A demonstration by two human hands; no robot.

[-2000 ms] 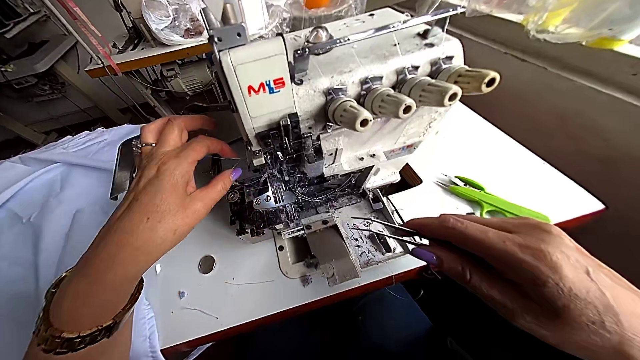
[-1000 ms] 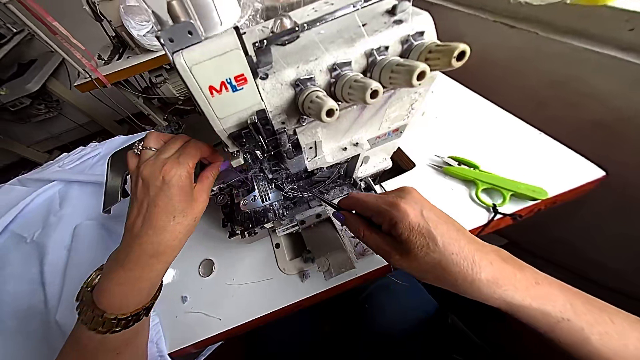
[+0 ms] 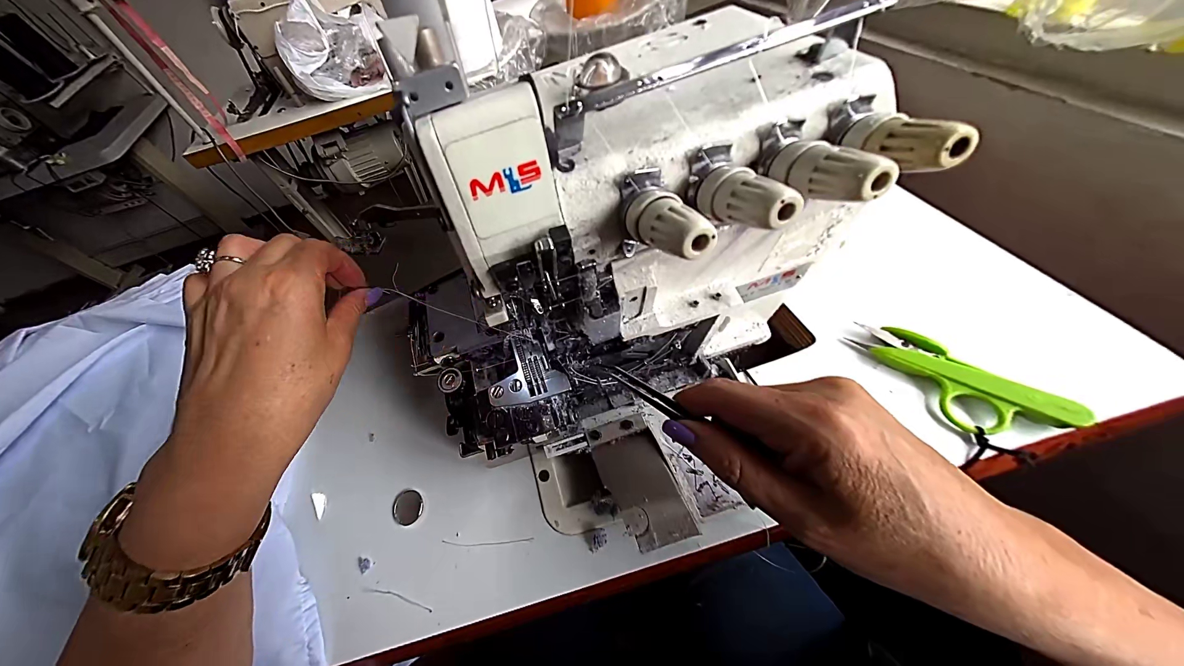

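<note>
An overlock sewing machine [image 3: 703, 185] stands on a white table, its front cover lowered and its loopers and linty inner parts exposed. My left hand [image 3: 268, 324], left of the machine, pinches a thin thread [image 3: 435, 305] between thumb and forefinger; the thread runs to the needle area. Just behind the metal needle plate [image 3: 529, 387] are the needle clamp and bars. My right hand [image 3: 786, 453] holds dark metal tweezers [image 3: 647, 393], their tips among the parts right of the needle plate. Whether the tips grip a thread cannot be told.
Green thread snips [image 3: 999, 384] lie on the table at the right. Light blue fabric [image 3: 83, 425] is under and beside my left forearm. Thread scraps [image 3: 486, 542] and lint lie near the front edge. Behind stands another machine table [image 3: 287, 129] with a plastic bag [image 3: 328, 51].
My right hand has brought the tweezers from in front of the open cover in among the looper parts. My left hand has drawn away from the needle area, to the left.
</note>
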